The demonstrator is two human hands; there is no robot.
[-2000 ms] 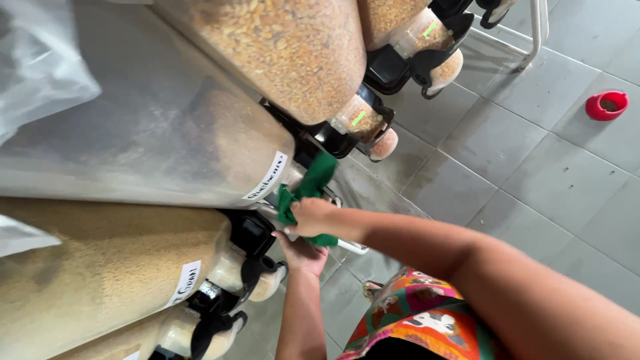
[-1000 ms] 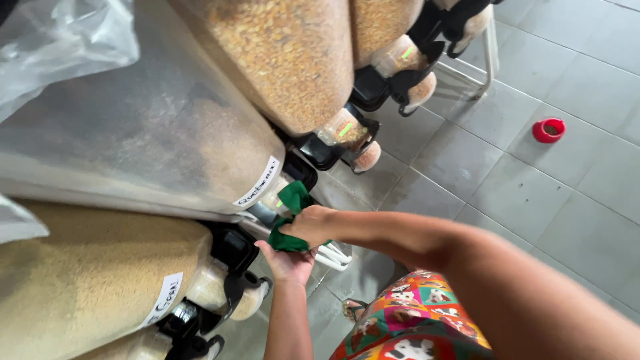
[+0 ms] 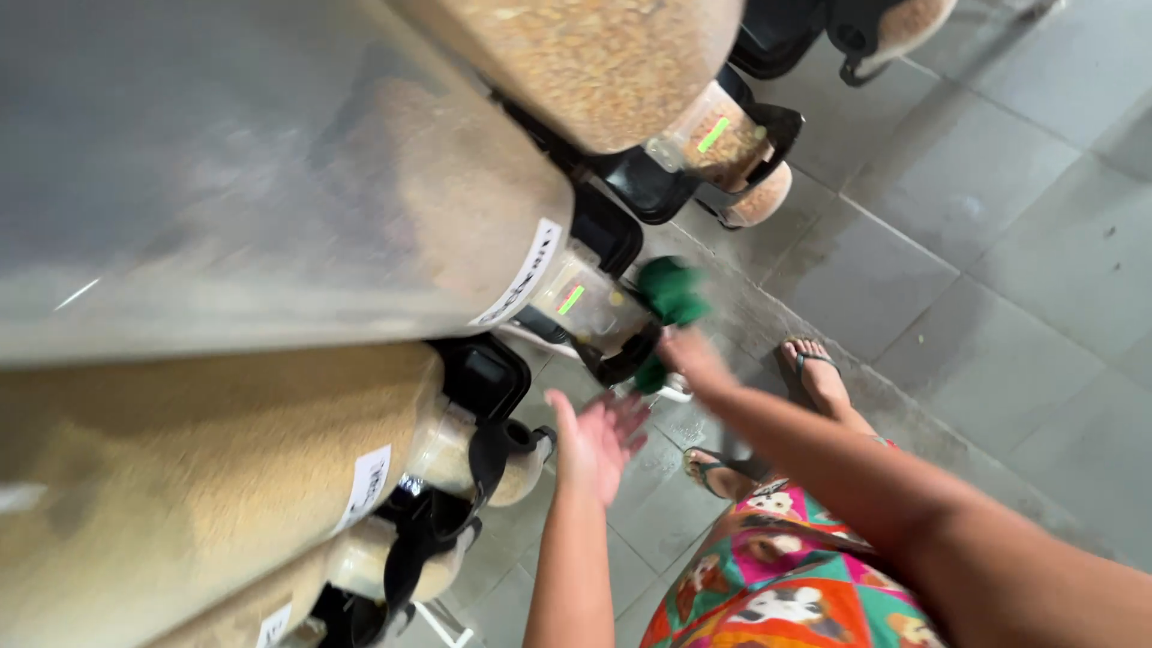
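Note:
A green cloth (image 3: 673, 290), blurred, hangs from my right hand (image 3: 695, 362), whose fingers are closed on it beside the black outlet fitting (image 3: 621, 360) of a clear bulk dispenser (image 3: 360, 180). That dispenser holds pale contents low in its body and bears a white label with writing. Its clear outlet section (image 3: 589, 301) carries a small green and red sticker. My left hand (image 3: 598, 441) is just below the fitting, palm turned up and fingers spread, with nothing in it.
A dispenser of tan grains (image 3: 180, 486) stands below in view, and one of golden flakes (image 3: 603, 63) above, both with black outlet fittings. Grey floor tiles (image 3: 1017, 333) run along the right. My sandalled feet (image 3: 814, 369) and patterned clothing (image 3: 783, 585) show near the bottom.
My right hand and the green cloth have moved off the outlet section to the fitting's outer end. The view has shifted closer to the dispensers; the red container on the floor is out of view.

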